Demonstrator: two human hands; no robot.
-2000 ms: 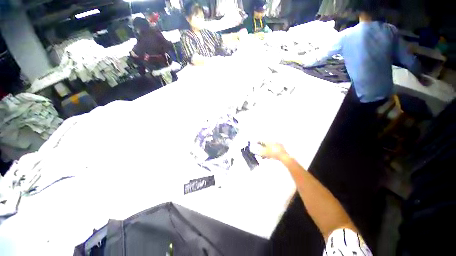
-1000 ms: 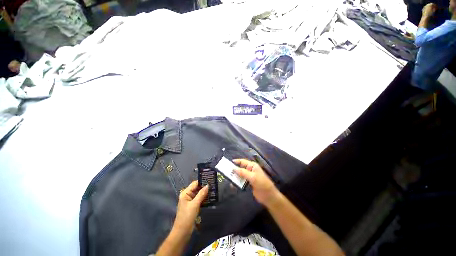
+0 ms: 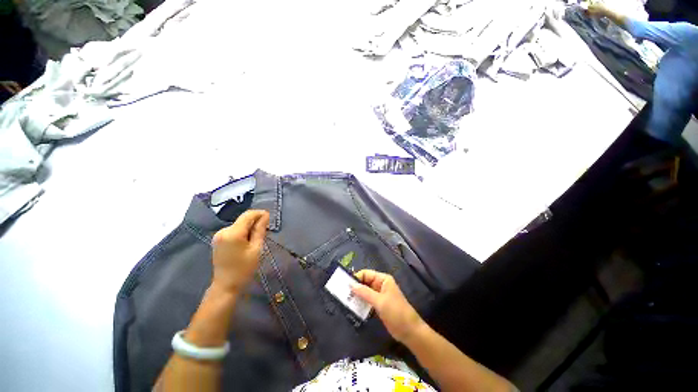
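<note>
The dark grey denim shirt (image 3: 180,287) lies front up on the white table, collar away from me. My right hand (image 3: 389,305) holds a hang tag (image 3: 348,293) with a white label over the chest pocket (image 3: 331,249). My left hand (image 3: 240,249) is closed at the collar, fingertips pinched. A thin dark tag string (image 3: 289,251) runs between the left fingertips and the tag. Brass-coloured buttons (image 3: 302,343) show down the placket below my left hand. The left hand hides part of the collar and upper placket.
A spare hang tag (image 3: 390,164) and a clear plastic bag of tags (image 3: 436,107) lie beyond the shirt. Pale garments lie at the far left (image 3: 38,126) and far edge (image 3: 490,34). A person in a blue sleeve (image 3: 673,73) is at the far right beside dark garments.
My left hand has moved from the tags up to the collar, with the string now stretched. My right hand has moved slightly lower with the tag. Earlier, it was reaching near the plastic bag.
</note>
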